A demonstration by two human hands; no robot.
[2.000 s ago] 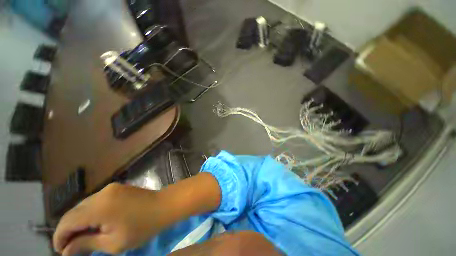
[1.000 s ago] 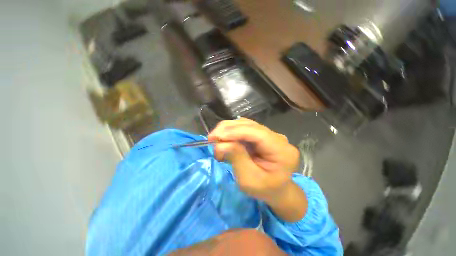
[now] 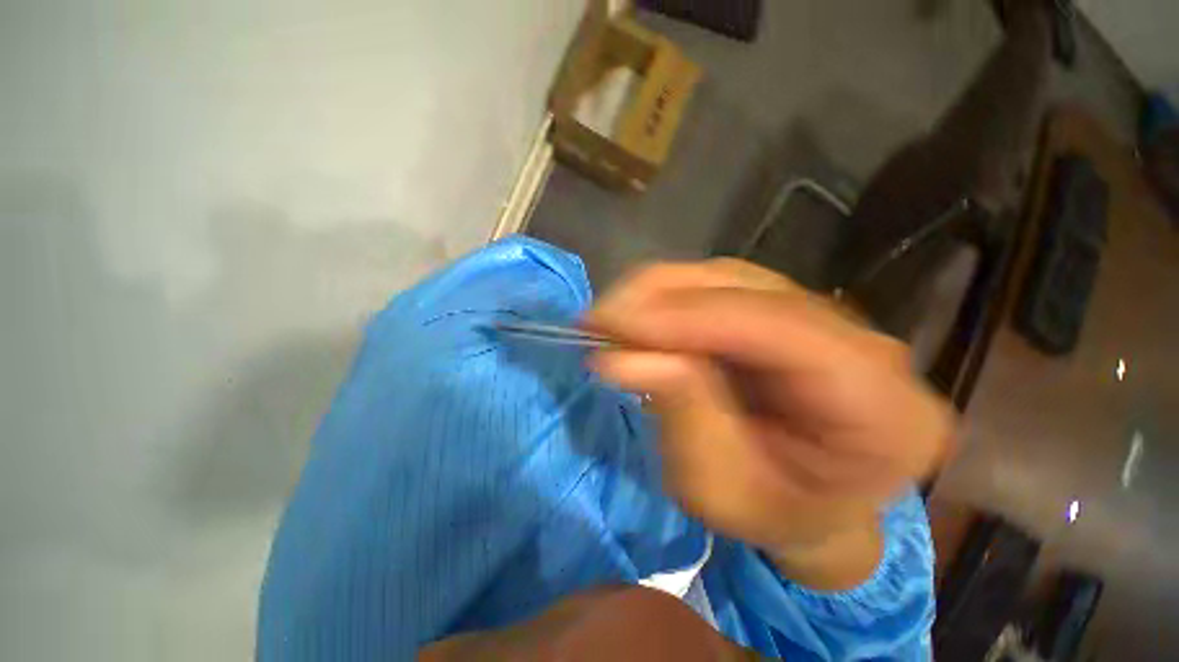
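Observation:
My right hand is in the middle of the view, blurred, coming in from the lower right out of a blue sleeve. Its thumb and fingers pinch a thin, pointed metallic tool, which points left. The tool's tip shows in front of the blue smock; whether it touches the cloth I cannot tell. The smock fills the lower left, with fine dark lines in its cloth. My left hand is not in view.
An open brown cardboard box is on the floor near the wall. The brown table is at the right, bearing a black tray. A chair with a metal frame is between them. Dark objects are at the lower right.
The view has swung from table and cables towards the wall and box. My right hand, still pinching the tool, has moved from the lower left to the middle, in front of the smock.

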